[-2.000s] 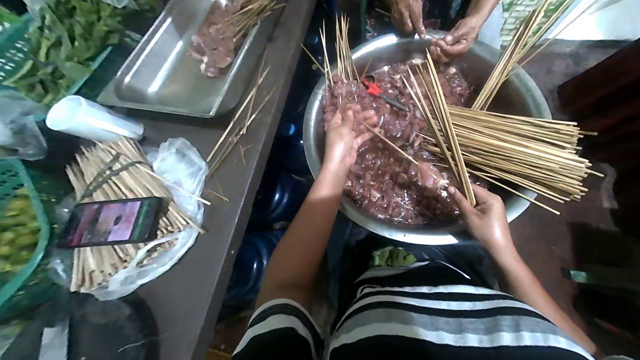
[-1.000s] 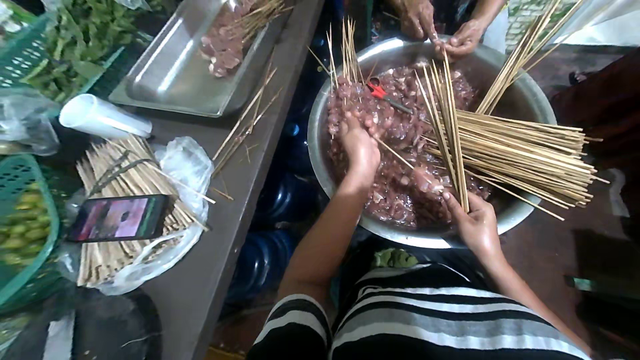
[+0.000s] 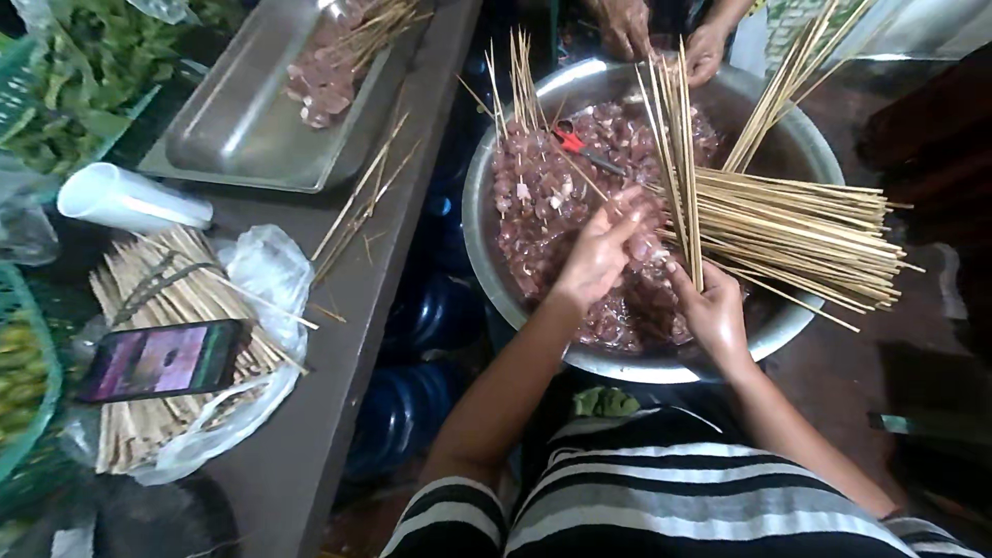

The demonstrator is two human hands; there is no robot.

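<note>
A wide metal basin (image 3: 519, 298) holds raw meat pieces (image 3: 527, 248). Over the meat, my left hand (image 3: 608, 252) has its fingers around a thin skewer with meat on it. My right hand (image 3: 713, 310) holds several upright bamboo skewers (image 3: 686, 170), its thumb close to the same meat. A large bundle of bamboo skewers (image 3: 798, 232) lies across the basin's right side. Loaded meat skewers (image 3: 523, 167) lean at the upper left inside. Red-handled scissors (image 3: 570, 139) rest on the meat.
Another person's hands (image 3: 701, 54) work at the basin's far rim. On the table (image 3: 279, 496) at left are a steel tray (image 3: 232, 174) with skewered meat, a white cup (image 3: 132, 198), bagged sticks (image 3: 147, 294) with a phone (image 3: 167, 360) on top, and green baskets (image 3: 46, 387).
My left hand has moved right from the meat pile to the skewer tip area near my right hand. My right hand still holds its skewers.
</note>
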